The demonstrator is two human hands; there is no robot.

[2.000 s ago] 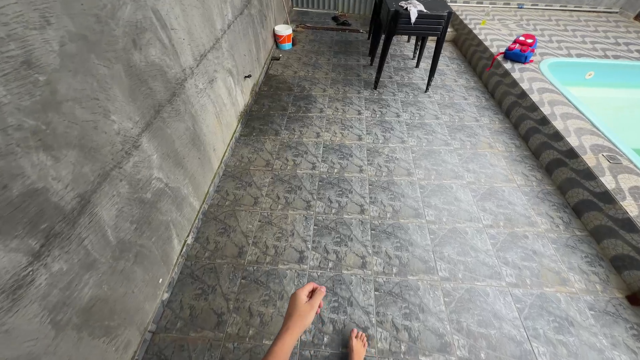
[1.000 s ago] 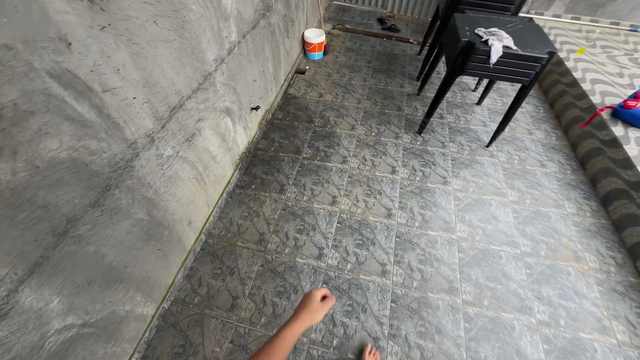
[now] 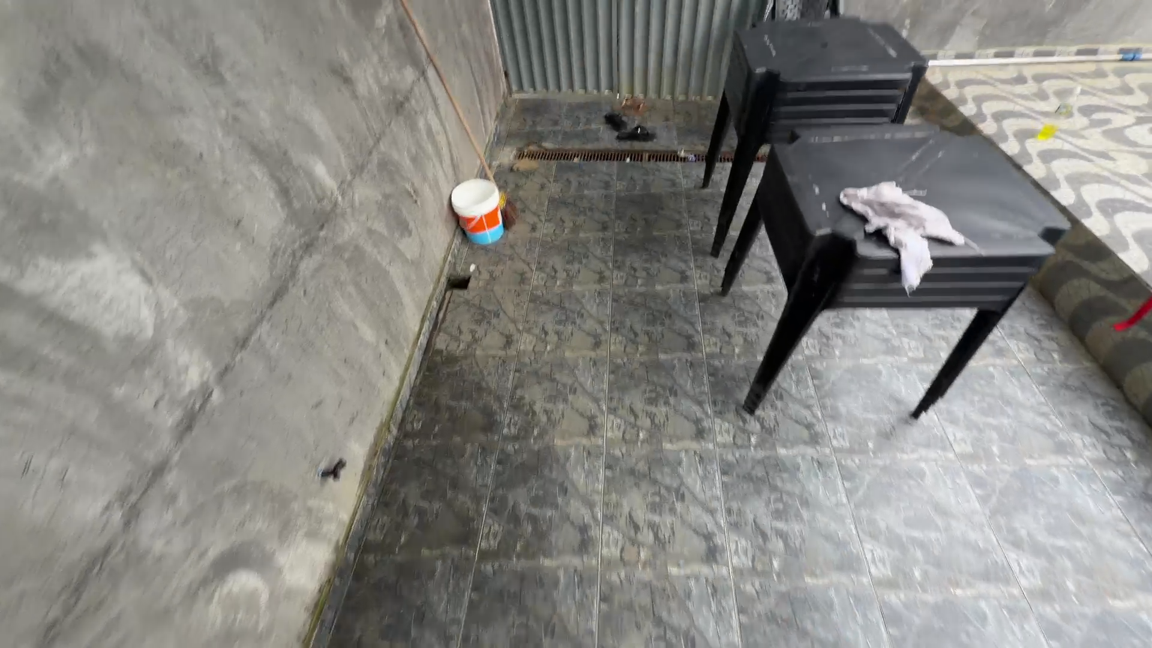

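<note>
Neither my left hand nor my right hand shows in the head view now. Ahead on the right stands a black plastic table (image 3: 999, 198), with a crumpled whitish cloth (image 3: 900, 220) lying on its top and hanging over the near edge. Behind it is a second black plastic table (image 3: 823, 49). By the wall on the left sits a white, orange and blue plastic bucket (image 3: 480, 216). A long wooden handle (image 3: 445, 85) leans against the wall behind the bucket, and bristles of a broom (image 3: 508, 211) show partly beside it.
A rough cement wall (image 3: 225, 270) runs along the left, with a small black fitting (image 3: 333, 470) low on it. Across the tiled floor (image 3: 657, 396) lies a drain grate (image 3: 603, 156), before a corrugated metal gate (image 3: 630, 45). Black sandals (image 3: 634, 132) lie beyond the grate. A wavy-patterned raised edge (image 3: 1093, 328) borders the right.
The tables, cloth and bucket appear nearer than before. The hand and foot seen at the bottom earlier are out of view. The pool and most of the red and blue backpack have left the picture.
</note>
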